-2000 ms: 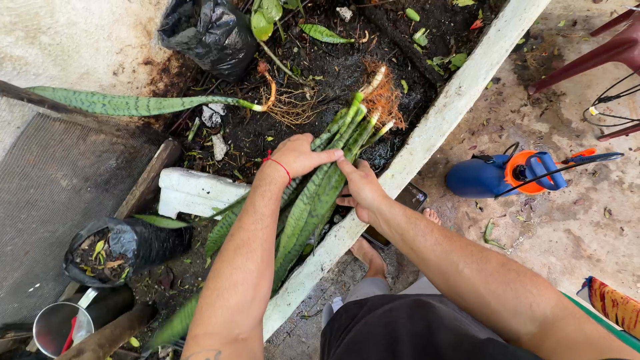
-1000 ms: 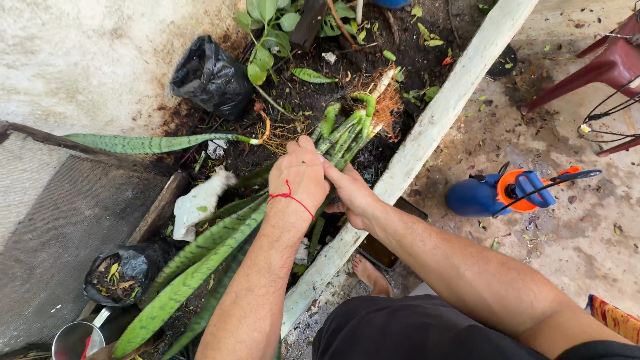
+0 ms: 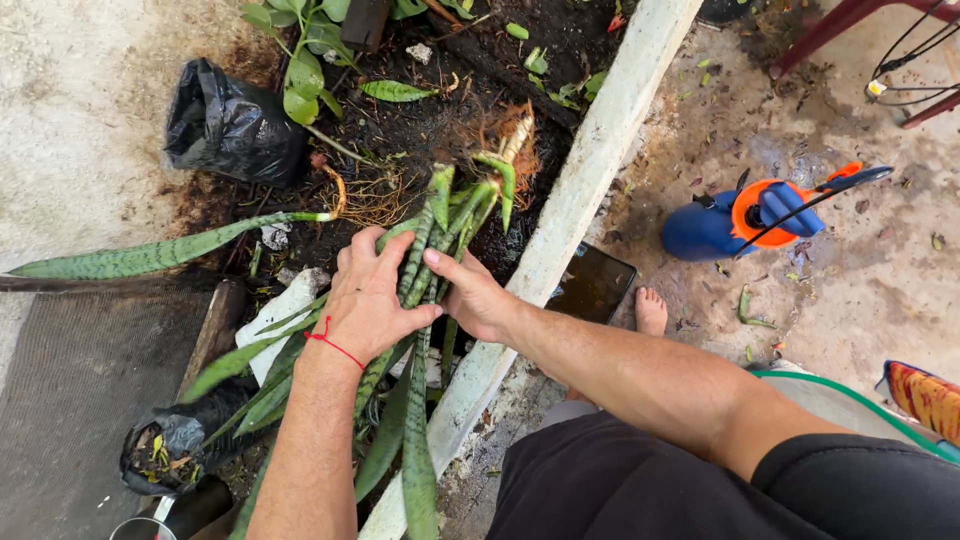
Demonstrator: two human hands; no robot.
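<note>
Both of my hands are on a clump of snake plant leaves (image 3: 424, 262) with pale, root-bearing bases at the upper end. My left hand (image 3: 375, 289), a red string at its wrist, spreads over the leaves from the left, thumb across them. My right hand (image 3: 476, 292) closes around the clump from the right, its thumb on the leaves and its other fingers partly hidden behind. The fibrous roots (image 3: 521, 150) lie on dark soil beyond my hands. Left of them rests a single snake plant leaf (image 3: 165, 253) with a rooted end.
A white concrete edge (image 3: 592, 165) borders the soil bed. Black plastic bags (image 3: 232, 124) stand at left, one holding soil and leaves (image 3: 161, 454). On the floor at right are a blue and orange sprayer (image 3: 705, 225), a dark tray (image 3: 592, 281) and a red chair leg (image 3: 817, 41).
The leaves have shifted under my hands and now fan out differently below them. My left hand, bunched over the clump a second ago, now has its fingers and thumb spread.
</note>
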